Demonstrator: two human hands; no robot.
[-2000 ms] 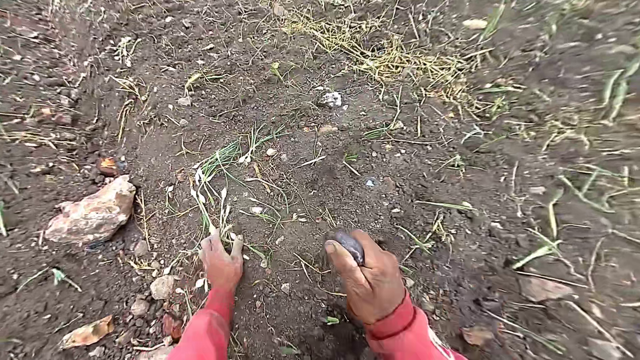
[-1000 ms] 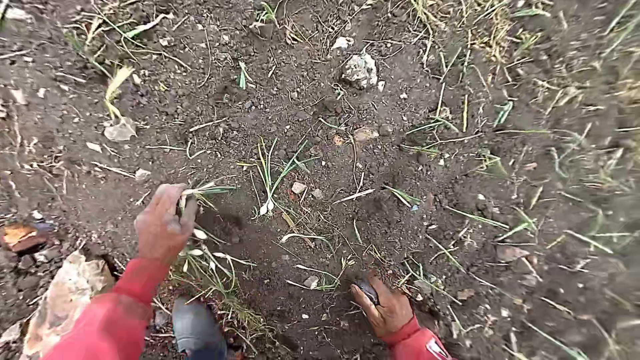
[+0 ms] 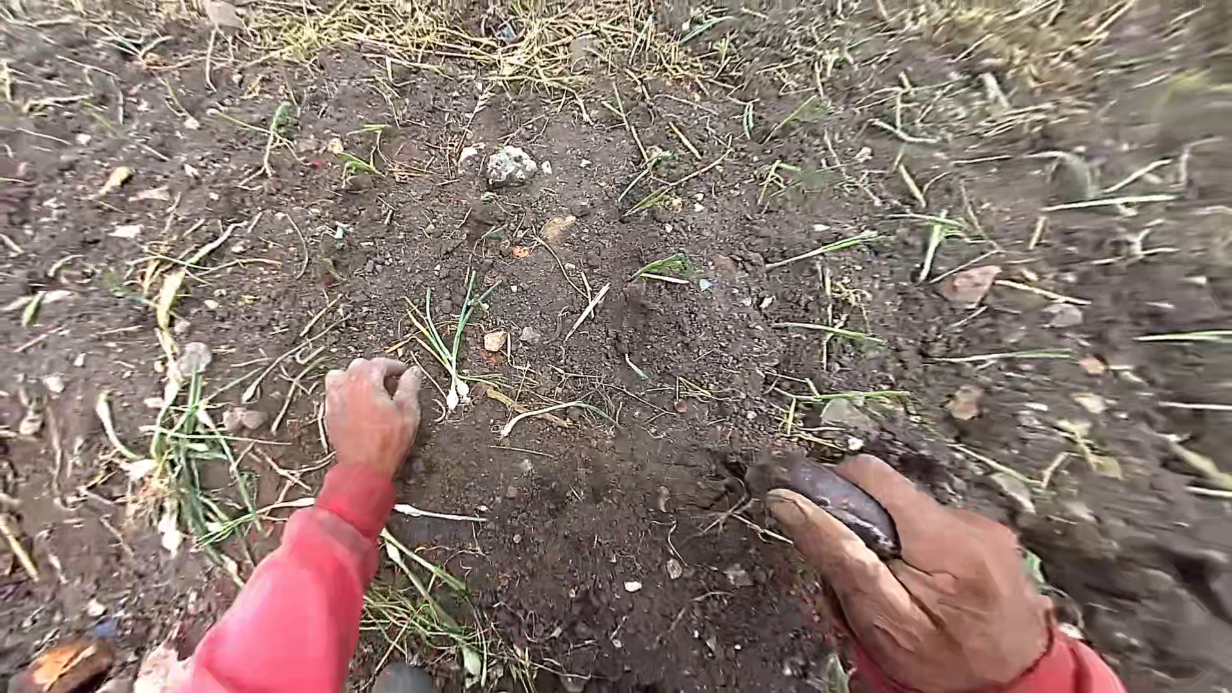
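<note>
My right hand (image 3: 924,568) grips a dark, smooth, rounded object (image 3: 837,500), perhaps a stone or a tool's handle, low against the soil at the lower right. My left hand (image 3: 373,409) rests on the soil left of centre with its fingers curled down; whether anything is under them is hidden. Just right of it lies a small onion-like seedling (image 3: 452,361) with a white base and green leaves. A bunch of similar seedlings (image 3: 192,462) lies to the left of my left forearm, and more seedlings (image 3: 423,597) lie to the right of that forearm.
A pale rough stone (image 3: 510,166) sits on the soil towards the top. Dry straw (image 3: 423,34) covers the far ground. Single green seedlings (image 3: 833,248) lie scattered at the right. An orange-brown stone (image 3: 69,664) is at the bottom left, and a dark boot tip (image 3: 404,679) shows at the bottom edge.
A second ago my left hand was at a seedling with green leaves; now no leaves show at its fingers. My right hand still grips the dark object. The view has shifted.
</note>
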